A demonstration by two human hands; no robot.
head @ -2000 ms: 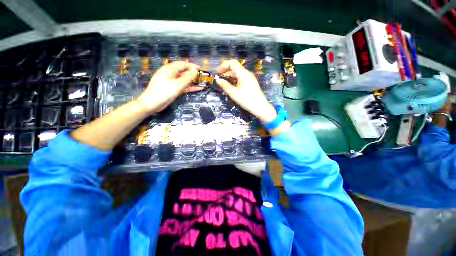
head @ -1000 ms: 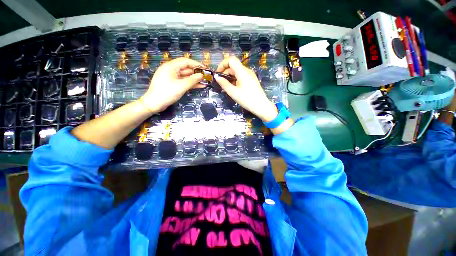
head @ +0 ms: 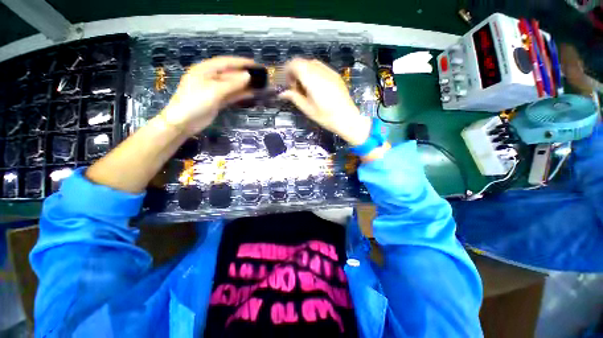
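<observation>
My left hand (head: 210, 89) holds a small black watch display module (head: 257, 78) between thumb and fingers, its dark face showing, above the upper middle of the clear blister tray (head: 142, 122). My right hand (head: 321, 92) is just right of it, blurred, with thumb and fingers bent; whether it holds the thin black lead or anything else cannot be told. The clear tray holds rows of black squares, several with orange flex tails (head: 188, 173). One black square (head: 274, 144) lies tilted near the tray's middle.
A black blister tray (head: 80, 129) is at the left. At the right are a small black and gold piece (head: 387, 86), a white scrap (head: 412, 63), a black plug (head: 417, 132), a power supply (head: 489, 63), a power strip (head: 486, 146), a fan (head: 557, 119) and a person's blue sleeve (head: 588, 165).
The module shows its black face now instead of gold parts. My left hand has moved slightly up and left, and my right hand has moved up, so the hands are farther apart.
</observation>
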